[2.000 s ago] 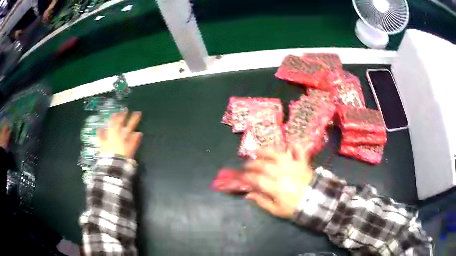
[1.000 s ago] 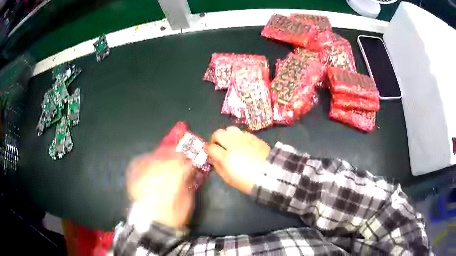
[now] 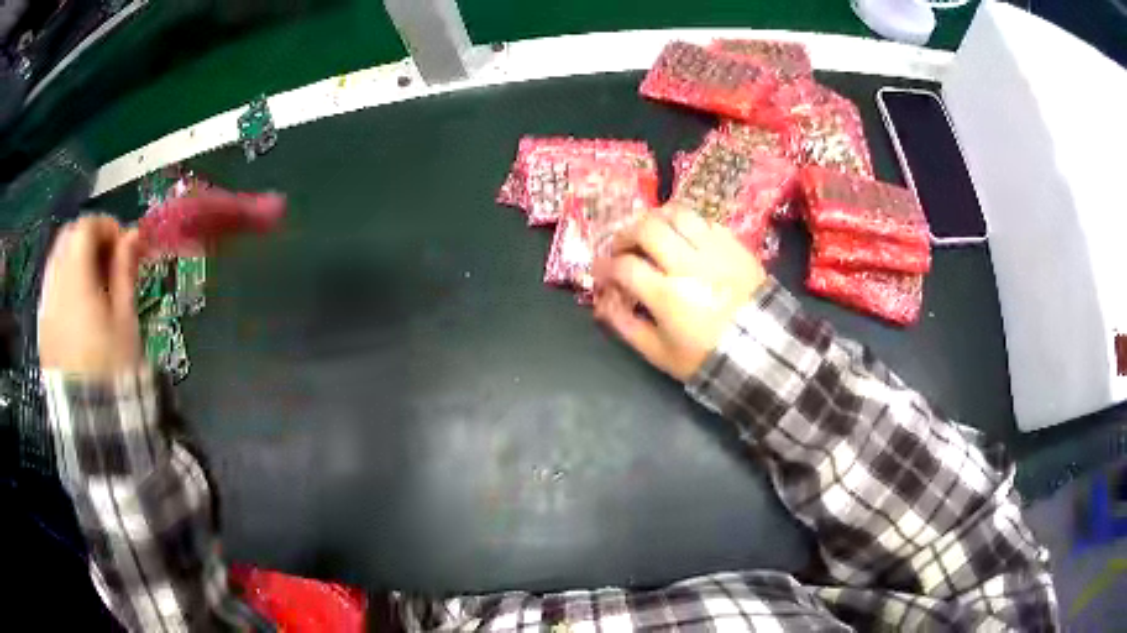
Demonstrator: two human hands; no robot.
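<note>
My left hand (image 3: pixel 93 297) is at the far left, shut on a red bubble bag (image 3: pixel 216 220) that is blurred and held over the loose green circuit boards (image 3: pixel 167 328). Whether anything is inside this bag cannot be told. My right hand (image 3: pixel 677 287) is at the lower edge of the bagged circuit boards (image 3: pixel 593 204), its fingers bent. The hand hides part of the bags, and whether it grips one cannot be told. More bagged boards (image 3: pixel 865 235) lie heaped to its right.
A single green board (image 3: pixel 256 129) leans at the white rail (image 3: pixel 581 56). A phone (image 3: pixel 936 163) lies beside a large white box (image 3: pixel 1044 235) at the right. A metal post (image 3: pixel 429 37) rises from the rail. A red mass (image 3: pixel 303 602) shows at the bench's lower edge.
My left hand has moved from the middle to the far left with a red bag. My right hand has moved right and up to the bagged boards, from the bag with the pale patch.
</note>
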